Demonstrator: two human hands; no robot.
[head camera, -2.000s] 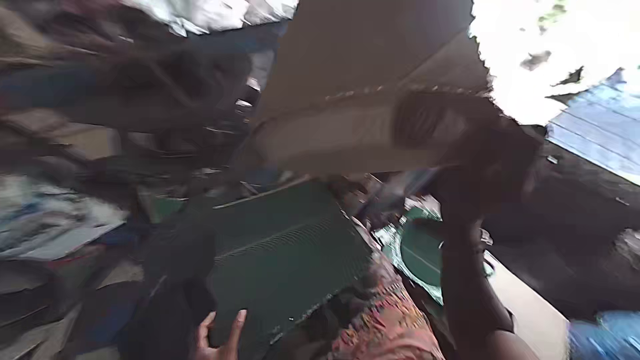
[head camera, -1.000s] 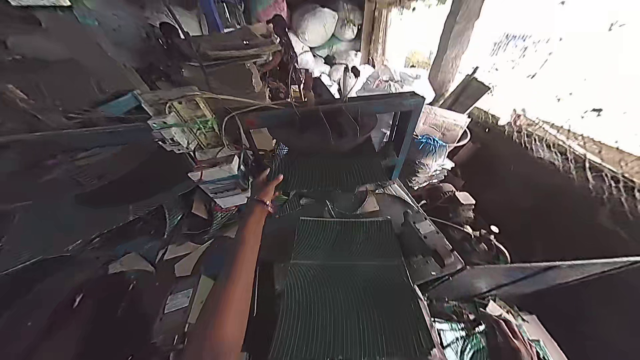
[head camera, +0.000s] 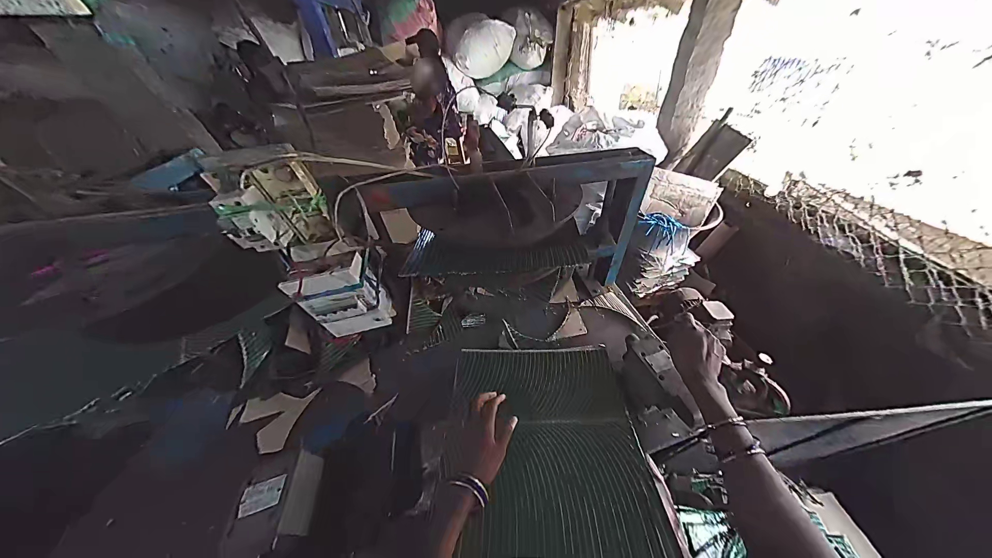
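Note:
A dark green ridged sheet (head camera: 570, 465) lies in front of me, running from the lower edge toward a machine with a blue metal frame (head camera: 504, 177). My left hand (head camera: 490, 438) rests on or just over the sheet's left part, fingers spread, holding nothing. To the right of the sheet, my right hand (head camera: 696, 349) is closed at a small lever or knob on the machine's side; its grip is partly hidden. Under the frame's crossbar sits another dark ridged piece (head camera: 496, 260). Cut scraps (head camera: 572, 324) lie between the two.
Bundled white pieces (head camera: 345, 298) stand at the left of the frame, with cardboard offcuts (head camera: 279, 415) below. A bucket (head camera: 682, 198) with blue strings stands at the right. Farther back are a person (head camera: 430, 101) and white sacks (head camera: 480, 46). A metal bar (head camera: 852, 426) crosses the lower right.
My left hand has come back from the machine's left side to the sheet. My right hand has moved up from the lower right to the machine's right side.

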